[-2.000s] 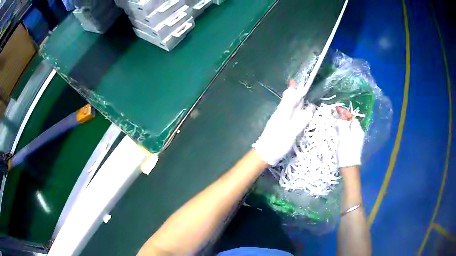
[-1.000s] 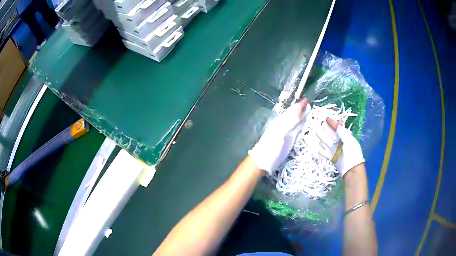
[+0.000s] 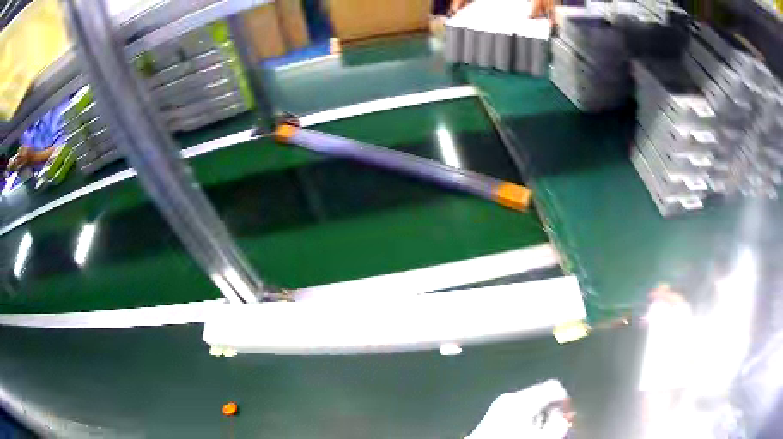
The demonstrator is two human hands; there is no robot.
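My left hand (image 3: pixel 519 413), in a white glove with bare fingertips, is at the bottom edge, partly cut off, with its fingers curled. Whether it holds anything cannot be told. My right hand (image 3: pixel 670 339) is a blurred, overexposed white shape at the lower right, with a pinkish fingertip at its top. Its grip is hidden by glare. Crinkled clear plastic film (image 3: pixel 764 373) shows at the right edge. The heap of white strips cannot be made out.
A white ledge (image 3: pixel 395 324) runs along the green conveyor (image 3: pixel 343 249). A guide bar (image 3: pixel 395 163) slants across it, and a metal upright (image 3: pixel 163 163) stands left. Stacked boxes (image 3: pixel 670 163) stand right. An orange cap (image 3: pixel 229 409) lies on the bench. Another person's arm (image 3: pixel 34 156) shows at far left.
The view has swung left and up towards the conveyor. The strip heap is no longer discernible, and my hands now appear lower in the picture and farther apart.
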